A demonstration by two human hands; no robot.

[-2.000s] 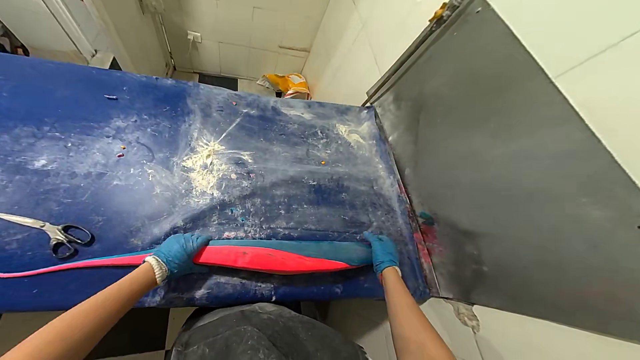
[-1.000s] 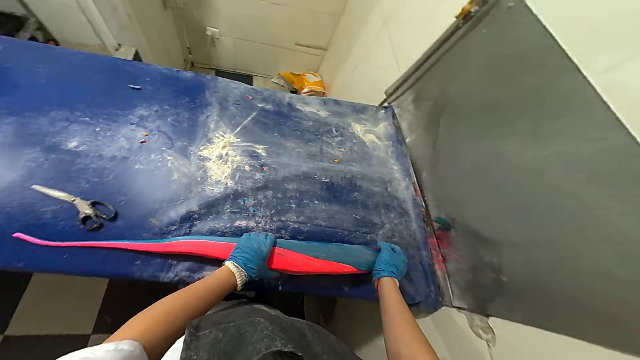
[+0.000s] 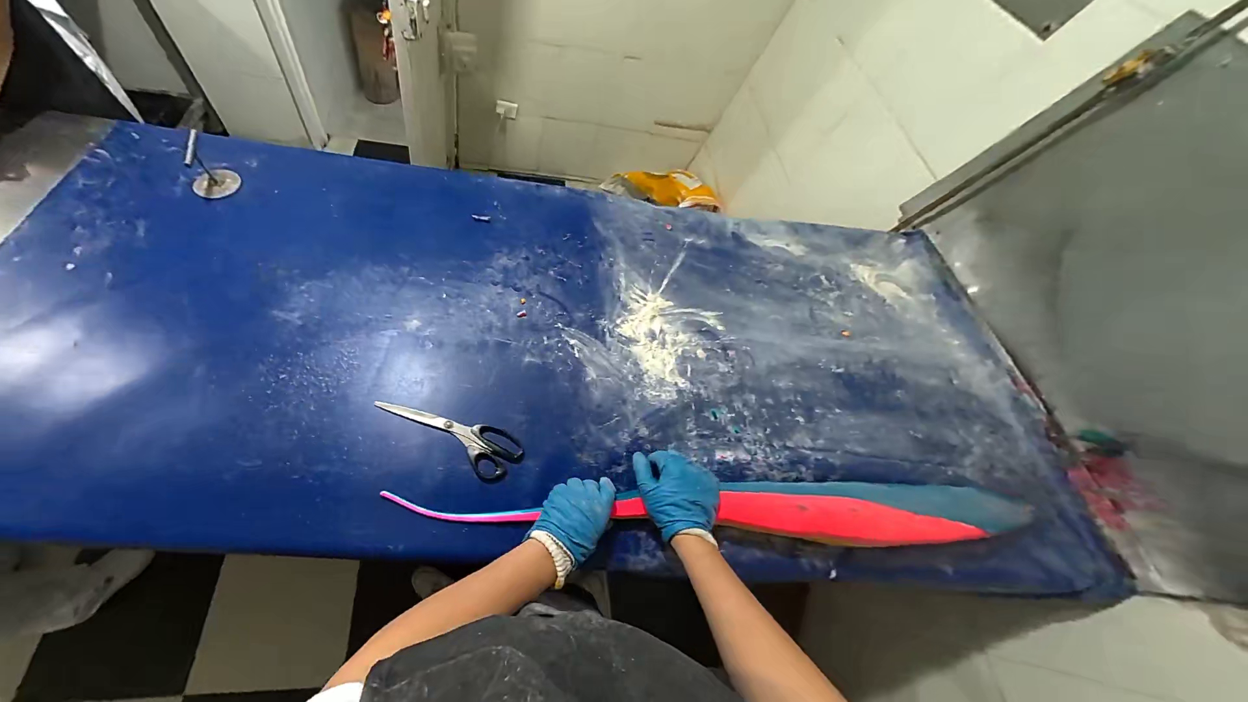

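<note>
A long tapered roll of soft red and blue material, perhaps candy or dough, lies along the near edge of the blue table. Its thick end is at the right; a thin pink and light-blue tail runs left. My left hand, in a blue glove with a white cuff beneath, grips the narrow part. Close beside it on the right, my right hand, gloved too, closes on the roll where it begins to widen. Scissors with black handles rest on the table behind the tail, blades pointing left.
Whitish powder and small coloured crumbs are scattered over the blue tabletop. A metal disc with a rod stands at the far left. An upright grey metal panel borders the right end. A yellow bag shows beyond the far edge.
My right hand has left the thick right end and is now beside my left hand on the narrower part. The view has shifted, showing more of the table's left side.
</note>
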